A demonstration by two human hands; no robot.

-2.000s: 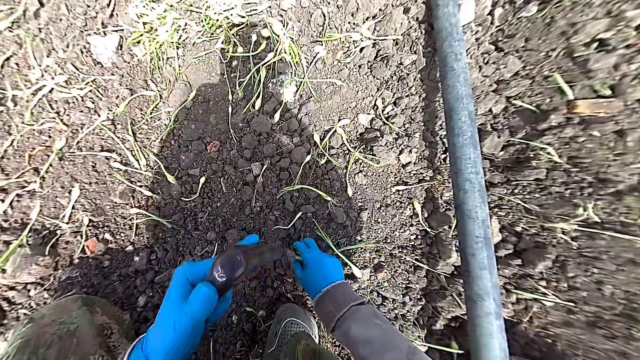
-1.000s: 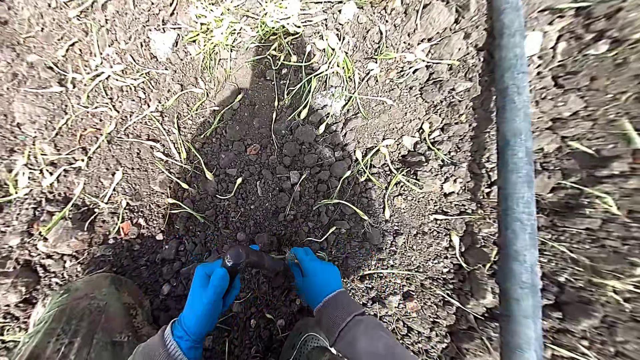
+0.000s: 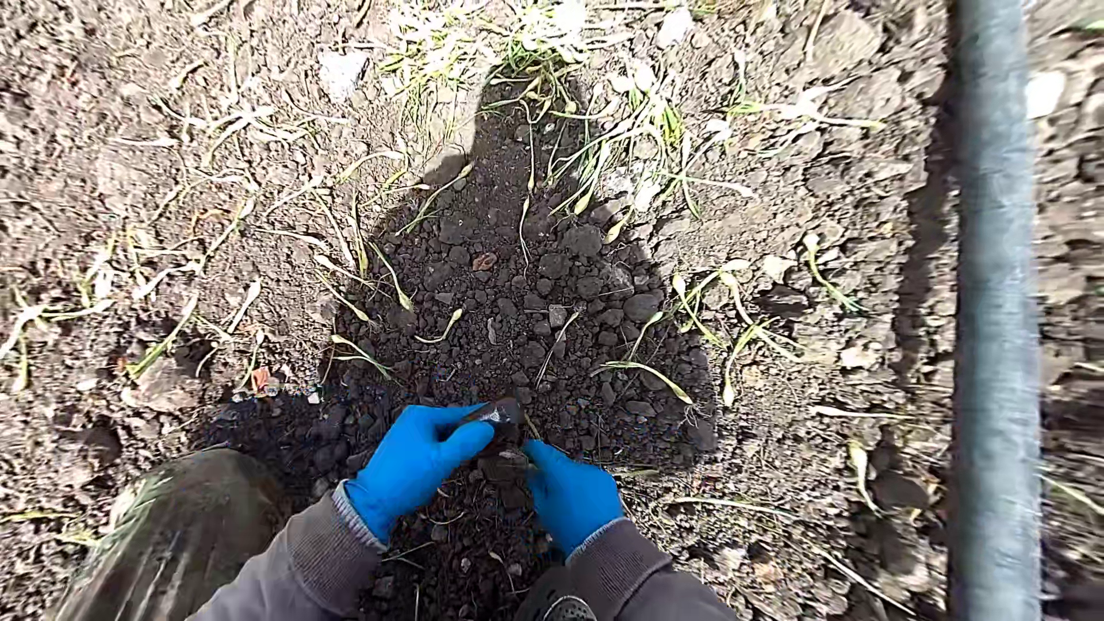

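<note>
My left hand [image 3: 420, 466], in a blue glove, is closed around a dark, rounded handle [image 3: 504, 416] just above the soil at the lower middle. What the handle belongs to is hard to make out. Close on its right is my right hand [image 3: 569, 493], also in a blue glove, bent toward the ground with its fingertips beside the dark object. Whether those fingers hold anything cannot be told. Wilted, pale green bulb seedlings lie on the dark soil ahead, among them a curved one [image 3: 647, 371] and a short one [image 3: 442, 328].
A long grey pipe [image 3: 996, 310] runs from top to bottom at the right. A pile of green seedlings [image 3: 535, 43] lies at the top middle, near a pale stone [image 3: 342, 73]. My knee [image 3: 185, 526] is at the lower left and part of a shoe [image 3: 561, 604] at the bottom.
The dark handle in my left hand pointed toward the right hand before; now it looks shorter and more upright. Both hands stay close together. The view has shifted somewhat to the left.
</note>
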